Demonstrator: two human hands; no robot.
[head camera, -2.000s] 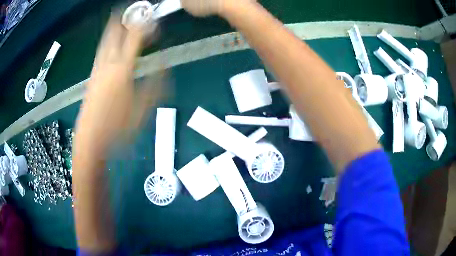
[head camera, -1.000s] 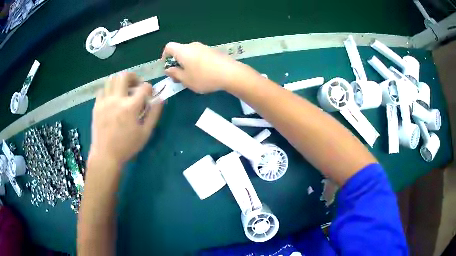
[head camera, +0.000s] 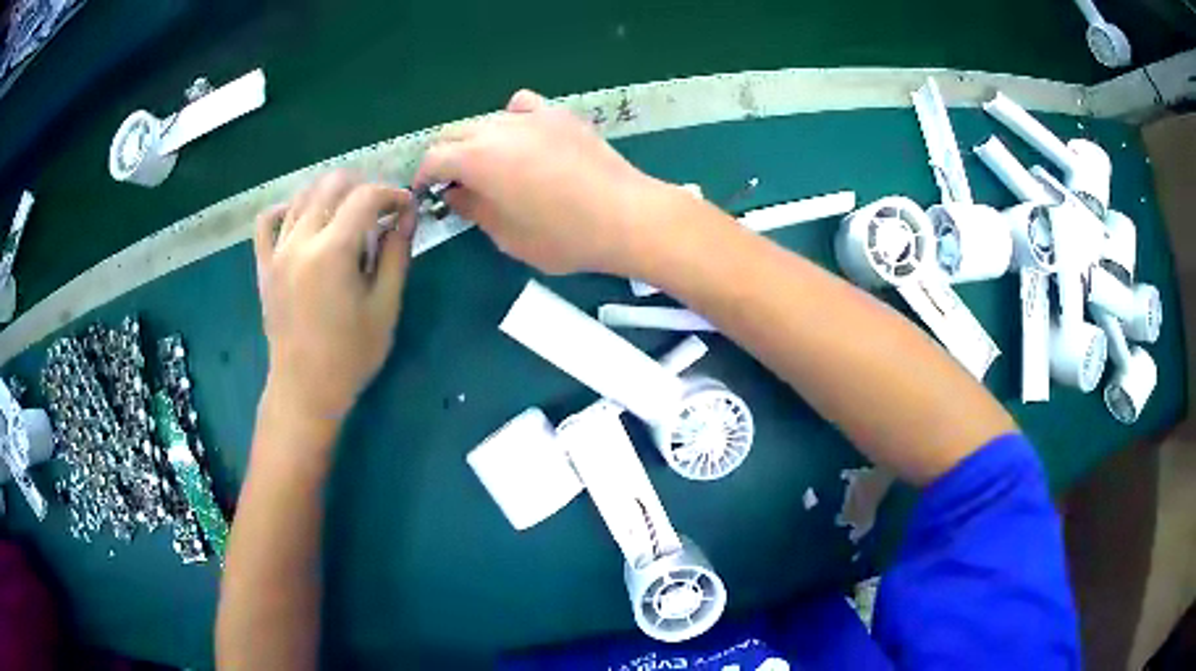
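Observation:
My left hand (head camera: 328, 282) is closed around the head end of a white fan body, which its fingers mostly hide. The white open handle (head camera: 438, 228) shows between my hands, beside the belt's edge rail. My right hand (head camera: 531, 184) holds a small circuit board (head camera: 433, 201) with green and silver parts at the handle, between thumb and fingers. Exactly how the board sits in the handle is hidden by the fingers.
Loose fan bodies (head camera: 630, 492) lie mid-bench, and more (head camera: 1082, 282) are piled at the right. The stack of board strips (head camera: 112, 433) lies at left. Fans lie on the belt (head camera: 197, 125) beyond the rail (head camera: 735, 98). A torn scrap (head camera: 859, 501) lies near my right sleeve.
The fans on the belt have shifted left, and another shows at the upper right. Both hands stay together near the rail, and the right fingers have come closer to the left hand over the handle.

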